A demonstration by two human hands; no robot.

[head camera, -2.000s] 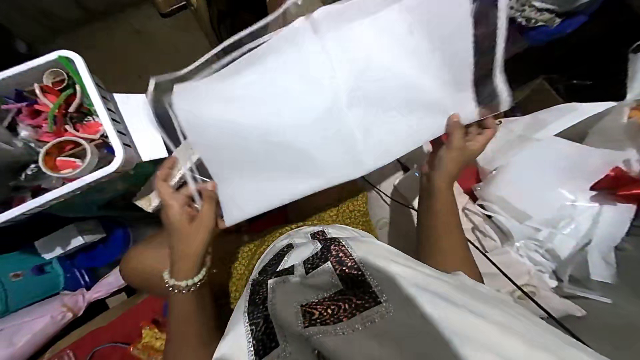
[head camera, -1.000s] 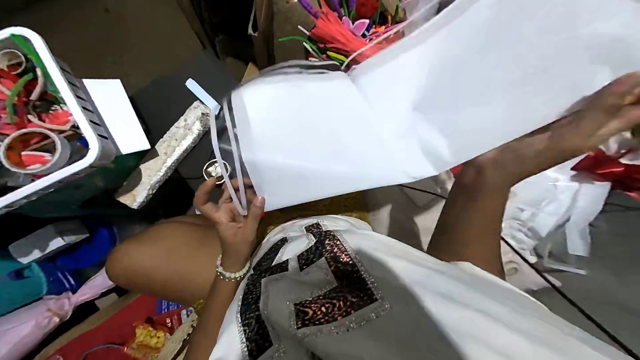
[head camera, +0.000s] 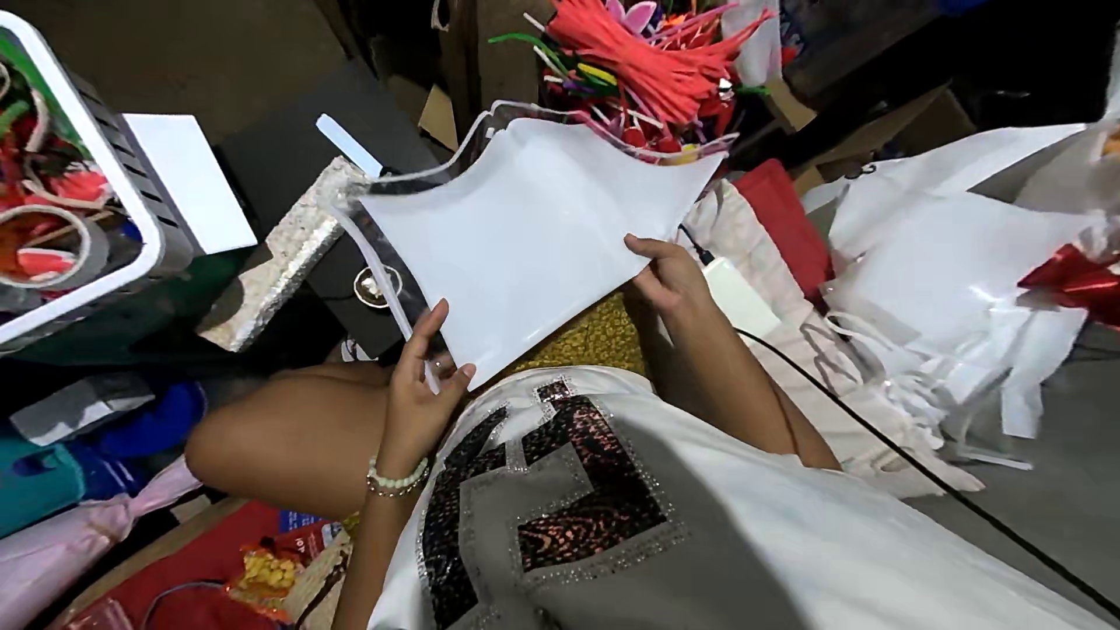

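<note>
A white wrapping sheet [head camera: 542,219] with a clear, white-edged border is held up over my lap. My left hand [head camera: 424,376] pinches its near left corner, thumb and fingers around the clear border. My right hand [head camera: 674,280] grips the near edge at the right, thumb on top and fingers partly hidden beneath. The sheet bows upward between the hands, and its far edge lies in front of a bunch of red pipe cleaners [head camera: 639,61].
A white plastic basket [head camera: 153,219] with craft bits and a tape roll [head camera: 52,245] stands at left. Nearby is a foam block [head camera: 280,254]. White sheets and cut strips [head camera: 954,254] lie at right; a black cable [head camera: 884,446] crosses beside my right arm.
My right hand has come back in from the far right, and the sheet spans less width than one second ago. My left hand still holds the corner. The red pipe cleaners show more fully.
</note>
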